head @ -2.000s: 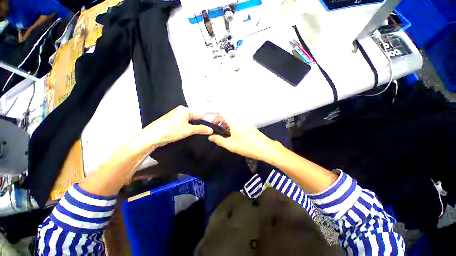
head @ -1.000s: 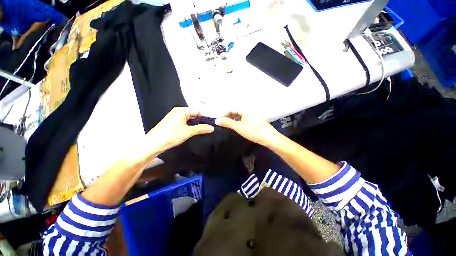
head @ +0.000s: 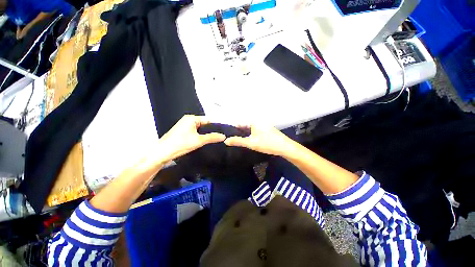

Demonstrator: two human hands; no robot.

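A black garment (head: 169,68) lies in two long tubes over the left of the white table, and one end hangs down over the front edge. My left hand (head: 185,136) and my right hand (head: 260,140) hold its folded black end between them at the table's front edge, thumbs close together and fingers behind the cloth. The sewing machine's presser foot and needle area (head: 238,48) stands farther back, apart from the held cloth.
A black phone (head: 293,67) and thin coloured sticks (head: 313,56) lie right of the needle. Black straps (head: 333,78) cross the table edge. A black garment heap (head: 396,141) lies at right. A blue crate (head: 169,224) is below. Part of a person (head: 36,10) shows at top left.
My fingers have shifted along the folded end; my hands now hold a wider black stretch between them than one second ago. The garment's long tubes lie about the same.
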